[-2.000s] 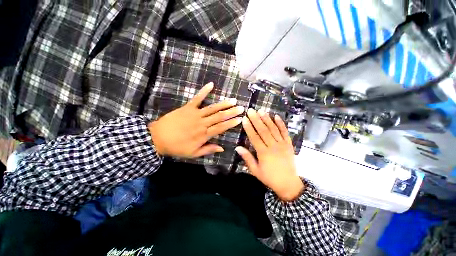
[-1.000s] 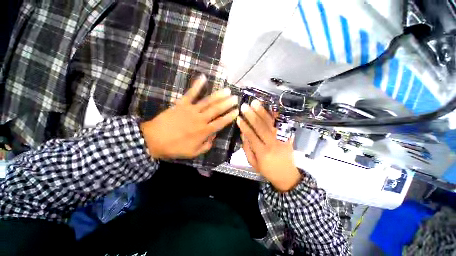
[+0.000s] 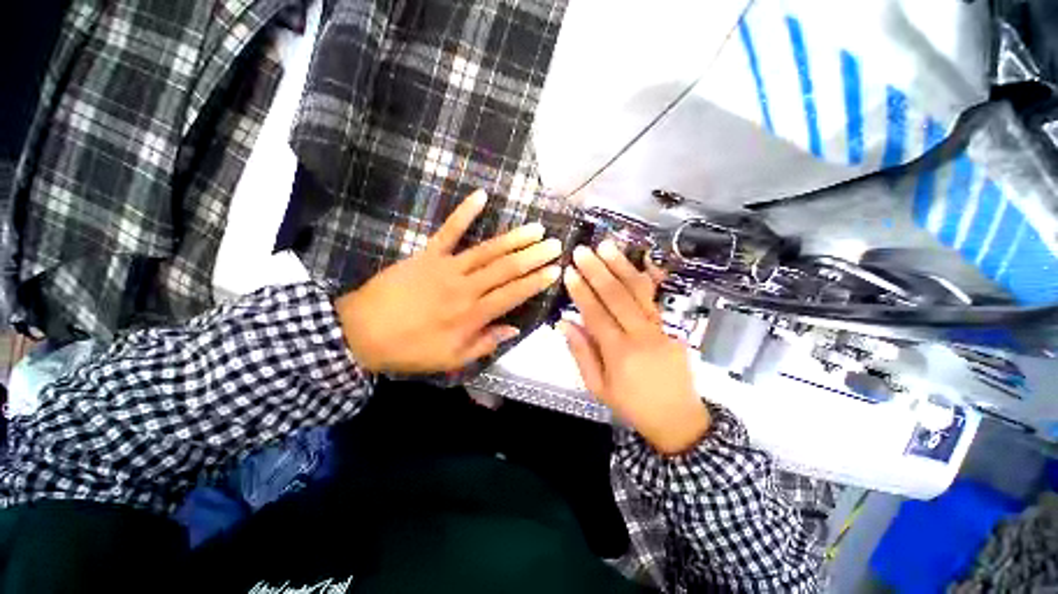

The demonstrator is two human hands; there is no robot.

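A dark plaid fabric panel [image 3: 400, 128] lies on the white machine table, its right edge running to the metal presser foot area [image 3: 621, 232]. My left hand [image 3: 435, 296] lies flat on the plaid, fingers spread and pointing right. My right hand [image 3: 632, 348] is beside the needle area, palm down, its fingertips near a dark strip at the panel's edge and close to my left fingertips. The needle itself is hidden. The white sewing machine [image 3: 812, 424] extends to the right.
More plaid fabric [image 3: 104, 174] hangs at the far left. A white and blue striped cover [image 3: 859, 104] and a dark cable are behind the machine. Blue denim [image 3: 273, 476] is at lower left, plaid cloth [image 3: 801, 493] below my right forearm. A blue bin [image 3: 940, 540] is at lower right.
The plaid panel has shifted and turned beneath my hands, separating from the plaid at left and baring white table between them. Table also shows below my right hand. Both hands stay close together.
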